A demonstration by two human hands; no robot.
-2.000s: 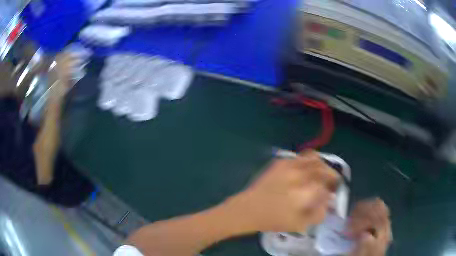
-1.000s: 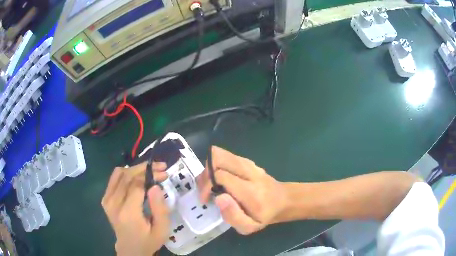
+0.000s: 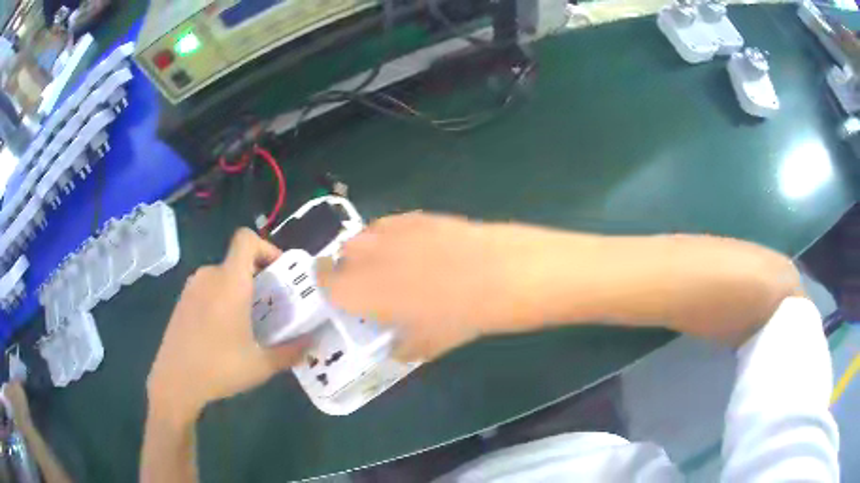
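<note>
The white test socket board lies on the green bench, with a black patch at its far end. My left hand is closed around a white plug adapter over the board's left side; small dark USB ports show on its face. My right hand is on a second white adapter over the board's right side and covers most of it. The right fingers are partly hidden and blurred.
The cream tester with a green light stands behind. A red lead and black cables lie behind the board. Adapters stand in rows at left by the blue mat. More adapters lie far right. Another person's arm shows lower left.
The black test leads are out of my hands, and black cables now lie behind the board. My left hand has taken hold of the left adapter. My right hand has moved over the right one.
</note>
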